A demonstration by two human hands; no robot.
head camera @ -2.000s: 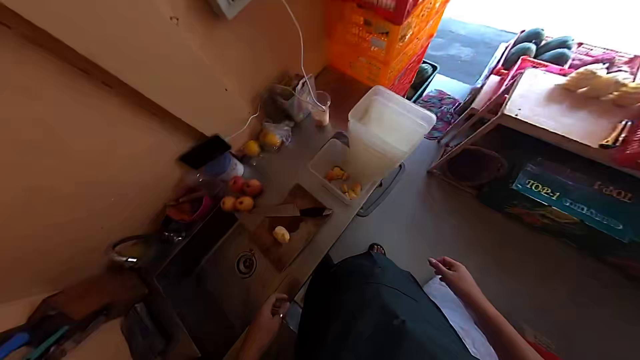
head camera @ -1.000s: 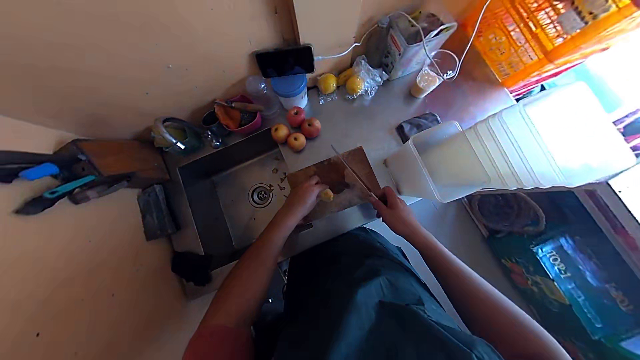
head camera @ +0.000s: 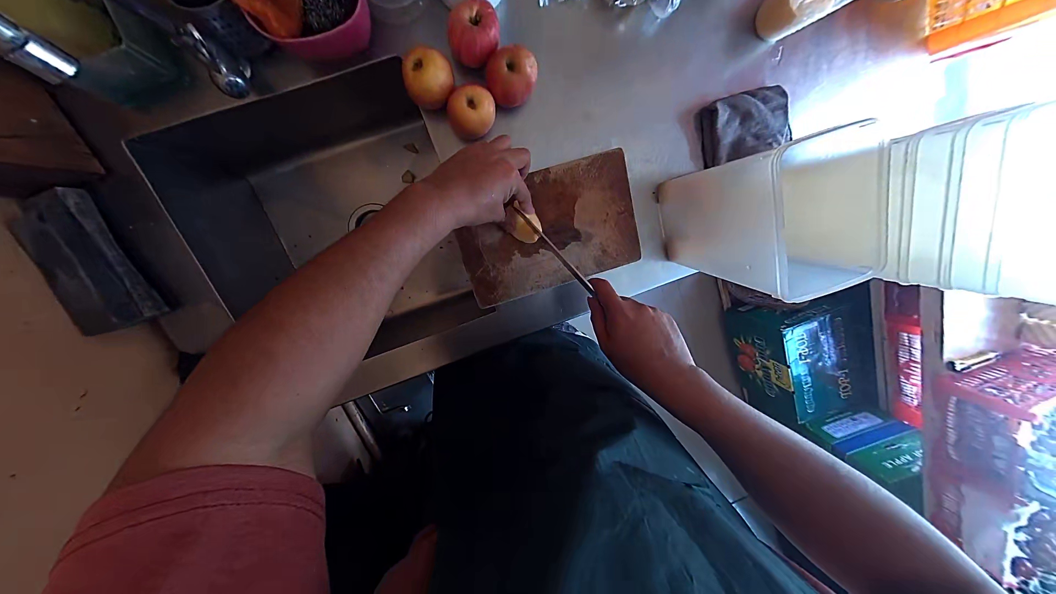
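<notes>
A worn wooden cutting board (head camera: 606, 206) lies at the sink's right edge. On it is a pale yellow piece of fruit (head camera: 528, 228), its kind unclear, with the fingertips of my left hand (head camera: 487, 181) holding it at its upper left. My right hand (head camera: 637, 334) grips the handle of a kitchen knife (head camera: 565, 262), whose blade reaches up and left onto the fruit piece. Whether the edge has entered the fruit cannot be told. Several apples (head camera: 472, 111), red and yellow, stand on the steel counter above the board.
A steel sink (head camera: 206, 214) is left of the board, with scraps near its drain. Nested translucent plastic tubs (head camera: 726, 223) lean at the right, beside a folded dark cloth (head camera: 747, 124). A pink bowl (head camera: 334, 35) and a faucet (head camera: 37, 49) are at the upper left.
Two seconds ago the knife lay on the board and both hands were off it; one second ago my right hand had the knife. The blade now rests at the fruit piece. The view has moved closer.
</notes>
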